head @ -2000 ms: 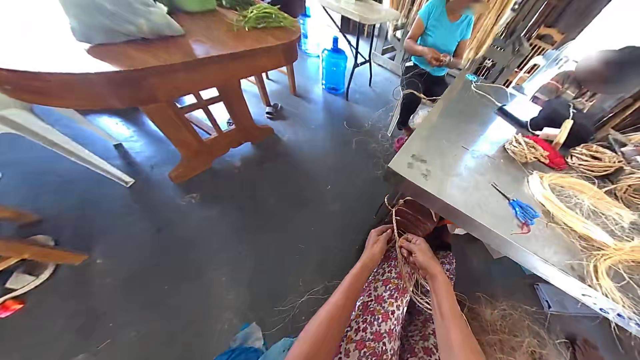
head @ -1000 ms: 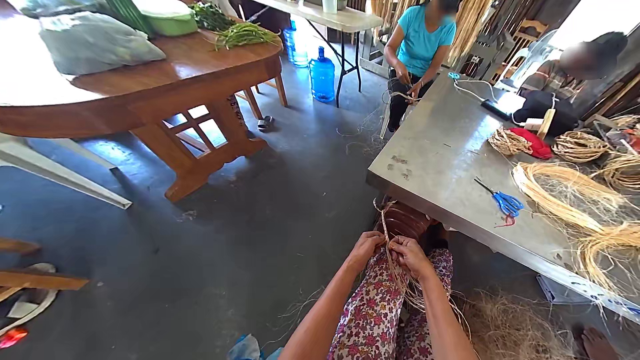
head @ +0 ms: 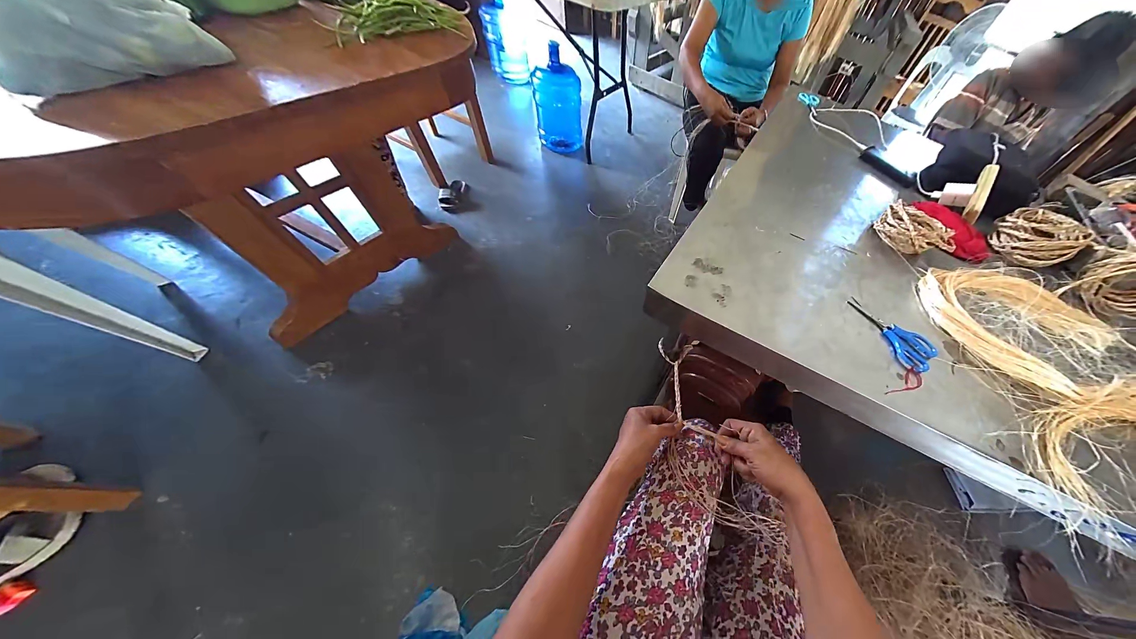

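Observation:
A braided cord of natural fiber (head: 678, 390) runs up from my hands toward the stacked brown plastic seats (head: 714, 377) under the table's corner. My left hand (head: 648, 435) pinches the lower end of the braid. Fiber strands are between the fingers of my right hand (head: 754, 453), a short way to the right. Loose strands (head: 701, 488) hang below both hands over the flowered trousers. On the grey table (head: 772, 293) to the right lie blue-handled scissors (head: 907, 346), a long hank of pale fiber (head: 1003, 328) and coiled braids (head: 1040, 238).
A co-worker in a blue shirt (head: 750, 53) sits beyond the table, handling strands. Another person (head: 994, 106) is at its far right. Loose fiber (head: 914, 559) heaps on the floor at lower right. A wooden table (head: 266, 115) stands at upper left, blue water bottles (head: 557, 102) behind it.
My hands were close together at the braid one second ago; now they are farther apart, with strands stretched between them. The co-worker's hands have shifted.

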